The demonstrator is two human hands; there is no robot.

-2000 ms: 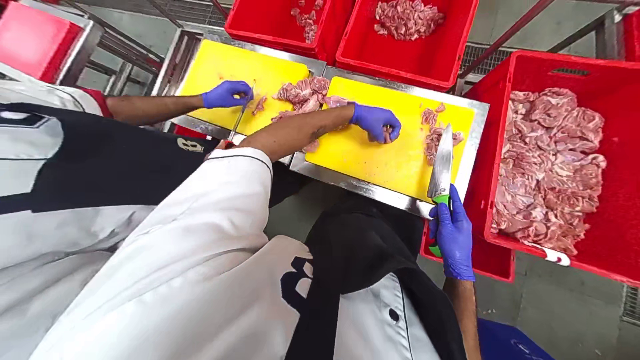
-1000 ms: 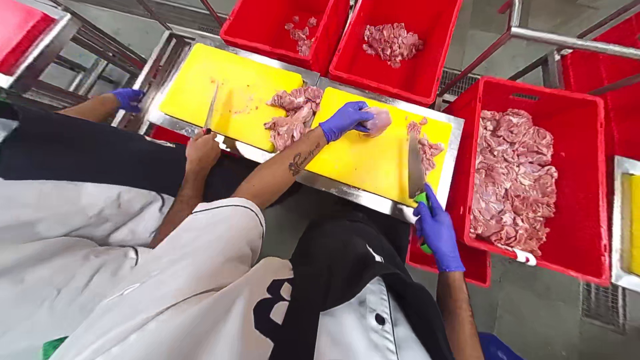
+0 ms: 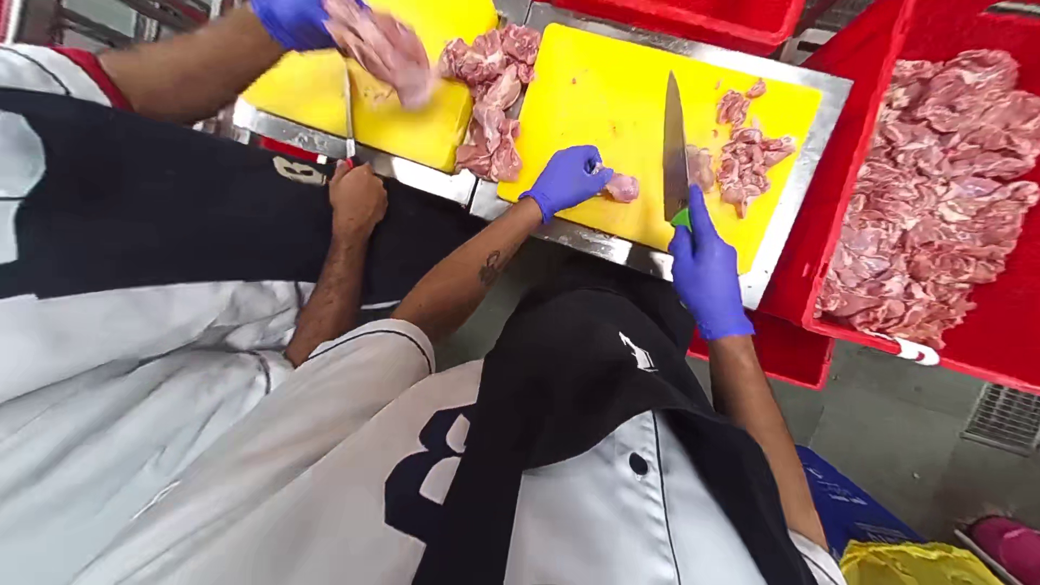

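Note:
My left hand (image 3: 569,180), in a blue glove, has its fingers closed on a small piece of raw meat (image 3: 622,188) near the front edge of the yellow cutting board (image 3: 605,106). In my gloved right hand (image 3: 708,272) is a green-handled knife (image 3: 674,150), its blade pointing away from me over the board. Just right of the blade lies a small pink piece of meat (image 3: 699,168). Farther right is a pile of cut meat pieces (image 3: 743,162). Larger raw meat pieces (image 3: 491,101) lie across the board's left side and the neighbouring board.
At the left, a co-worker's gloved hand (image 3: 296,20) holds meat over another yellow board (image 3: 406,122); their bare hand (image 3: 357,195) holds a second knife (image 3: 348,106). A red crate (image 3: 857,187) of raw meat stands at the right. Another red crate (image 3: 723,20) is behind my board.
My left hand has moved toward the board's front edge; a second ago it was on a larger piece of meat farther back. The co-worker's gloved hand has come back over their board with meat.

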